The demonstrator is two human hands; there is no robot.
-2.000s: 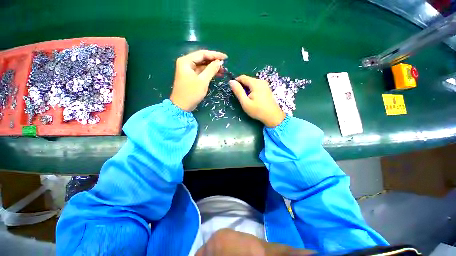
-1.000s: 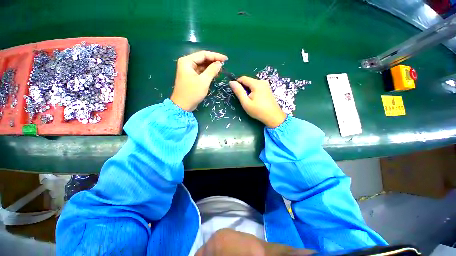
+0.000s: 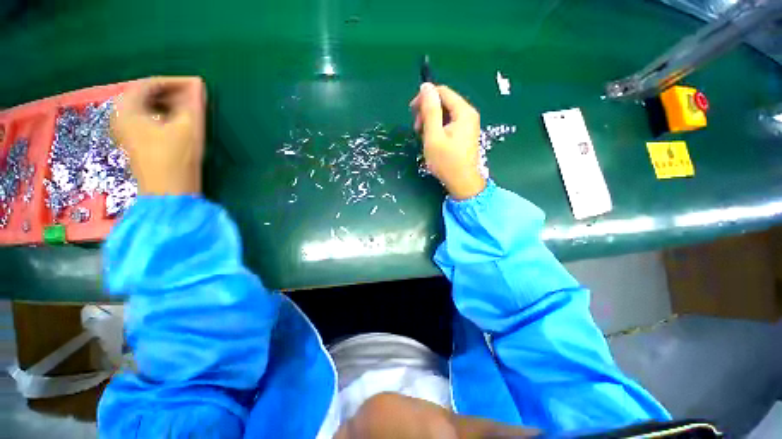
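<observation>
My left hand [image 3: 160, 133] is blurred over the right part of the salmon-red compartment tray [image 3: 193, 93]; whether it holds anything cannot be told. Silvery small parts [image 3: 75, 167] are heaped in the tray. My right hand [image 3: 452, 137] is closed around a small dark hand tool [image 3: 425, 70], its tip pointing away from me. Thin silvery offcuts [image 3: 358, 163] lie scattered on the green surface between my hands. A whitish-silver pile of parts [image 3: 487, 140] lies beside my right hand, mostly hidden by it.
A long white card or flat box [image 3: 577, 163] lies right of my right hand. A small white scrap [image 3: 503, 83] is above the pile. At the right are a yellow box with a red knob [image 3: 684, 108], a yellow label [image 3: 670, 160] and a metal post [image 3: 686, 51].
My left hand has moved left from the middle to over the tray. My right hand has shifted, and its tool now points away from me. More of the offcuts show. The view has shifted slightly.
</observation>
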